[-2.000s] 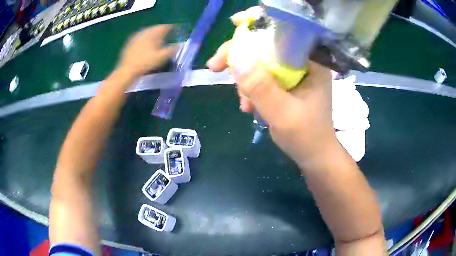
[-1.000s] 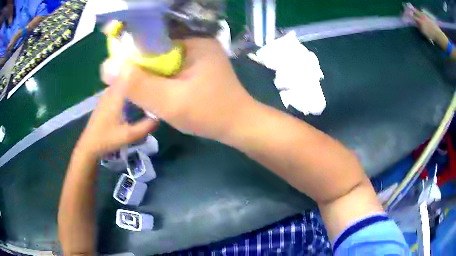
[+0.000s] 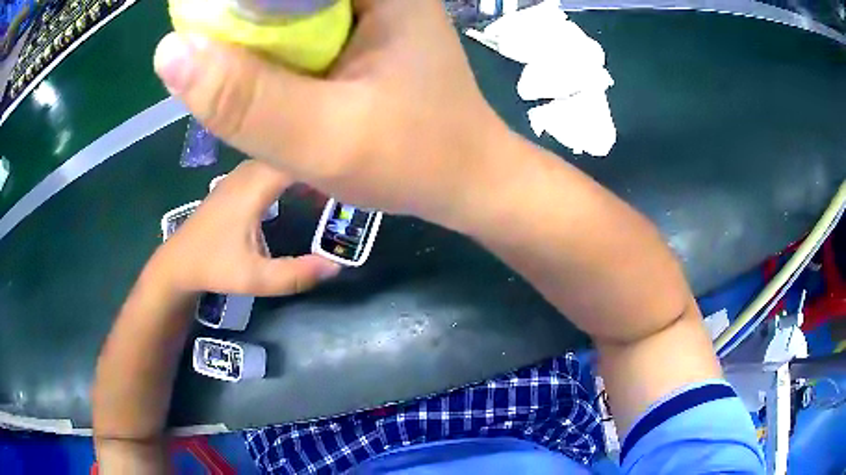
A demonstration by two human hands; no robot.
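Note:
My right hand (image 3: 343, 130) is closed around the yellow grip wrap (image 3: 278, 37) of the dispensing gun, which is cut off by the top edge. The gun's nozzle tip is hidden. My left hand (image 3: 218, 246) holds a white housing (image 3: 346, 232) by its near end, with thumb at the lower edge and the fingers partly hidden under my right hand. Its open end faces up and shows a circuit board with blue and yellow parts. Other white housings lie on the dark green worktop around my left hand, one (image 3: 228, 359) below it and others partly covered by it.
A crumpled white cloth (image 3: 561, 79) lies at the upper middle. A purple-blue strip (image 3: 198, 144) shows above my left hand. The pale strip (image 3: 93, 160) crosses the left side. A tray of small yellow parts (image 3: 60, 42) is at the top left. Checked fabric (image 3: 445, 427) shows below the worktop edge.
My left hand now holds one housing, moved right of the others, under my right hand. My right hand and the gun have shifted up in view. The other person's hand at the upper right is gone.

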